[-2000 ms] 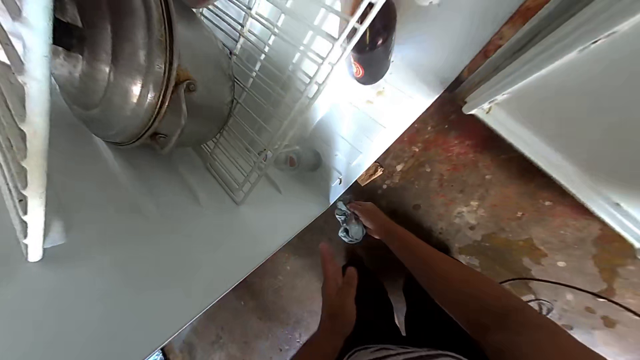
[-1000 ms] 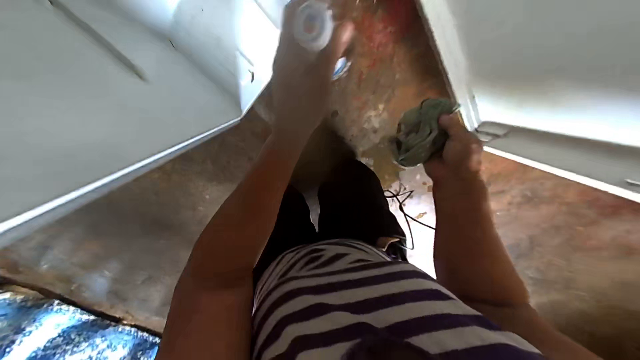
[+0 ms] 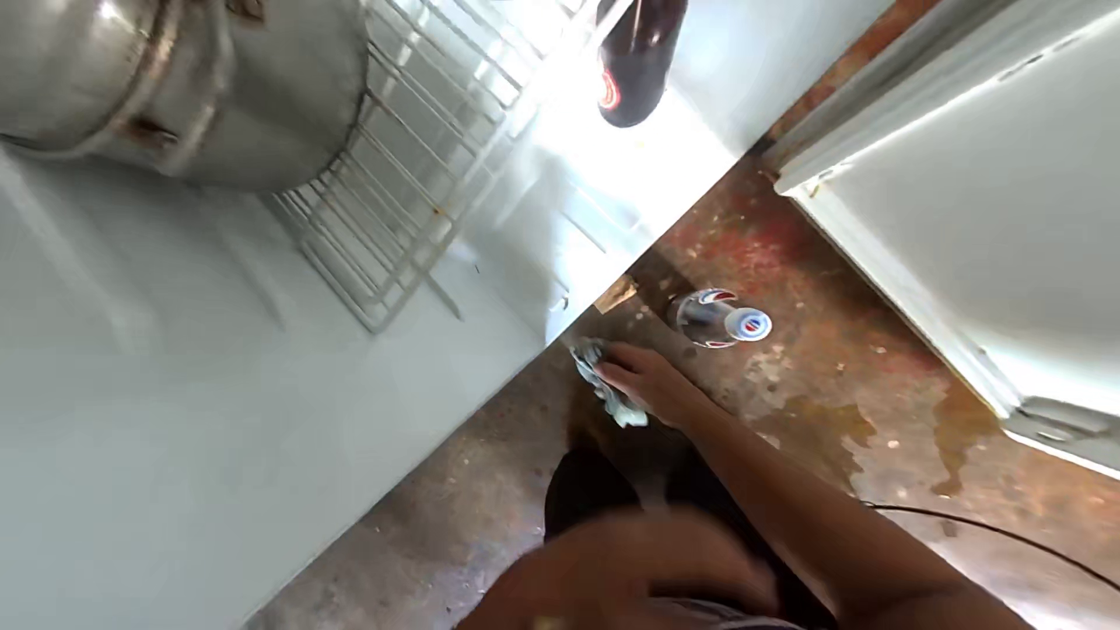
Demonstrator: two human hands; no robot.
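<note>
My right hand [image 3: 637, 378] grips a crumpled grey-green cloth [image 3: 610, 389] beside the corner of the white appliance [image 3: 420, 385] whose inside is in view. Blurred at the bottom, my left hand [image 3: 665, 556] is near my body; nothing can be made out in it, and its fingers are unclear. A Pepsi bottle [image 3: 713, 318] with a white cap stands on the stained floor, right of the cloth. Inside the appliance are a dark bottle [image 3: 637, 66], a white wire rack [image 3: 420, 214] and a large dented metal pot [image 3: 262, 96].
An open white door [image 3: 989, 201] rises on the right, with its edge along the floor. A thin dark cable [image 3: 989, 525] crosses the floor at the lower right. A small piece of wood [image 3: 616, 294] lies at the appliance's corner.
The Pepsi bottle now stands on the floor, where none stood two seconds ago. The clear bottle by the wire rack is gone from there. The view has swung away and back.
</note>
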